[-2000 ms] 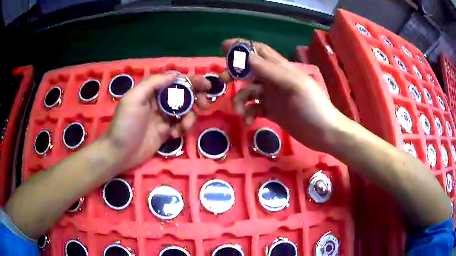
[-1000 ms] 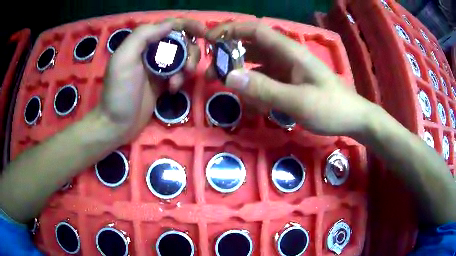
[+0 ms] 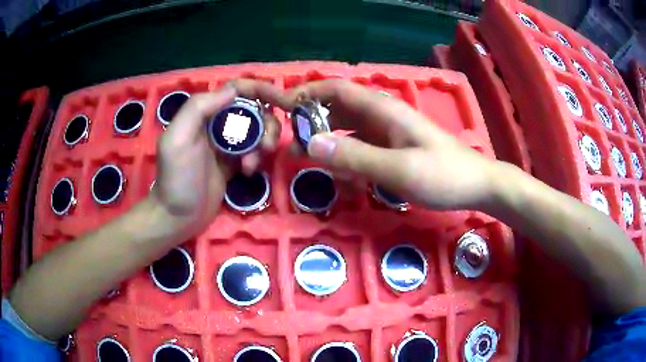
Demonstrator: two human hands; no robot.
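Observation:
My left hand (image 3: 188, 152) holds a round watch body (image 3: 236, 129) by its rim, screen towards me. The screen is lit with a white block image. My right hand (image 3: 397, 145) holds a second watch body (image 3: 309, 126) between thumb and fingers, turned nearly edge-on to the left, its lit screen partly seen. Both hands are above the red foam compartment tray (image 3: 283, 226). Watches lie face up in many pockets, dark or with glare. Two in the right column show silver case backs (image 3: 472, 254). The hands hide some upper pockets.
Stacked red foam trays (image 3: 520, 92) rise at the right, the top one showing silver case backs. A red tray edge (image 3: 32, 134) stands at the far left. The dark green bench surface (image 3: 283, 35) lies behind the tray. Blue sleeves show at both lower corners.
The watch in my right hand has turned from facing me to nearly edge-on and come lower and left, nearer the other watch. The whole view has also shifted.

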